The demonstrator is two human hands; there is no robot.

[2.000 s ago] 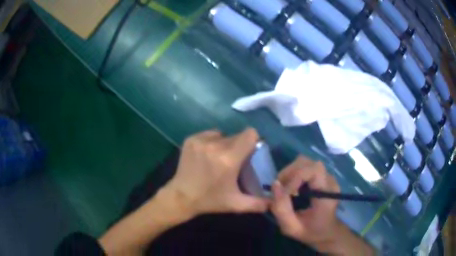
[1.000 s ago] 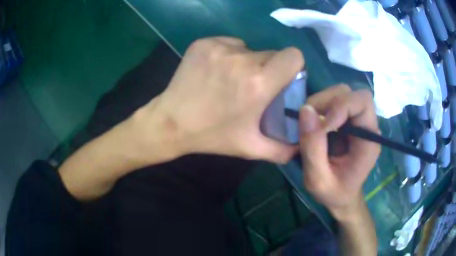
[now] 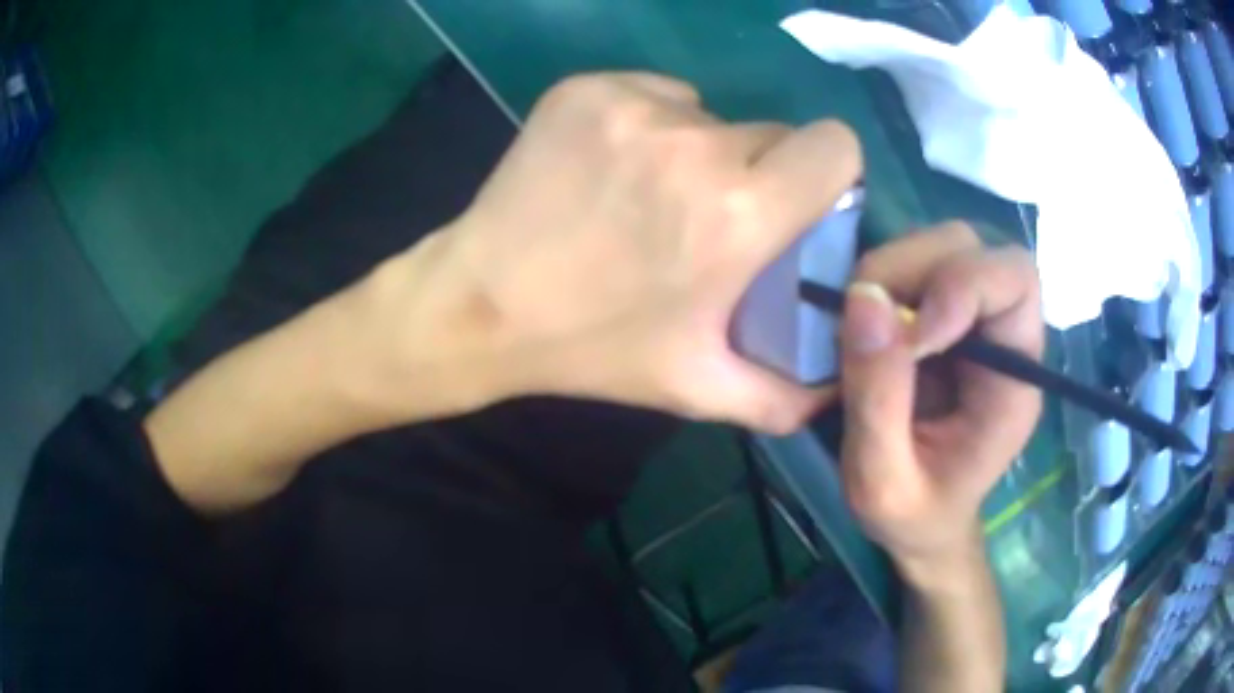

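Observation:
My bare left hand (image 3: 636,257) grips a pale blue-grey housing (image 3: 801,298) between thumb and fingers, over the bench edge. The housing's left part is darker. My bare right hand (image 3: 947,366) pinches a slim black tool (image 3: 1069,389) with a gold-yellow band near its working end. The dark tip touches or lies just over the housing's face; which one is unclear. The far end of the tool points down right. A crumpled white cloth (image 3: 1035,149) lies beyond my right hand, partly over the rows of pale housings (image 3: 1164,102).
The green bench (image 3: 650,34) runs diagonally, with yellow-green tape (image 3: 1026,498) at right. A small white crumpled piece (image 3: 1080,626) lies at lower right, beside more rows of pale parts (image 3: 1191,596). A stool frame (image 3: 683,542) shows below the bench. Blue crates (image 3: 19,108) stand at far left.
The view has shifted down and right from two seconds ago, so the cardboard is out of view. The hands have stayed close together on the housing and tool, with only slight movement since one second ago.

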